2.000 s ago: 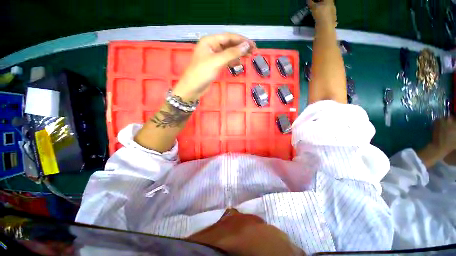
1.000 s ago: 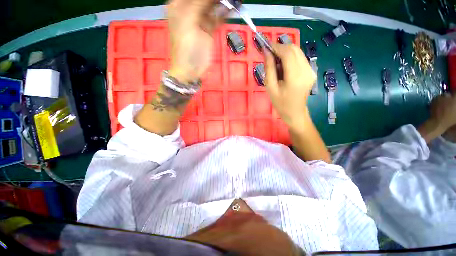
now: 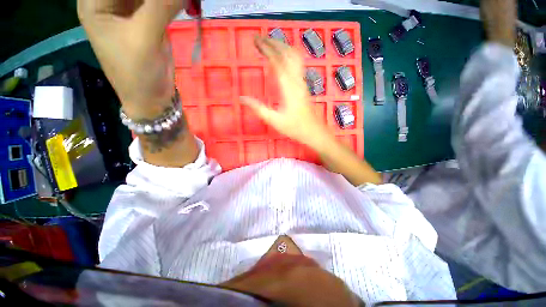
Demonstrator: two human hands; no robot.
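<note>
My left hand [image 3: 135, 54] is raised at the upper left, cut off by the top edge. Its fingertips pinch a smartwatch whose blurred grey mesh strap [image 3: 197, 49] hangs down; the dark watch head is mostly cut off. My right hand [image 3: 293, 99] is blurred and empty, thumb and fingers apart, over the middle of the red tray [image 3: 221, 114]. Closed watches [image 3: 313, 43] sit in pockets at the tray's right side: three in the far row, two below them and one in the third row. My right fingers partly cover the leftmost far one.
Open watches [image 3: 400, 107] lie on the green mat right of the tray. A neighbouring worker's arm [image 3: 494, 90] reaches forward at the right, near loose gold and silver parts. At the left are a black device [image 3: 90, 153], a white block [image 3: 52, 102] and a blue instrument [image 3: 15, 144].
My left hand has moved left and now holds the strapped watch. My right hand has let go of it and moved left over the tray, fingers spread. The neighbour's arm has reached forward.
</note>
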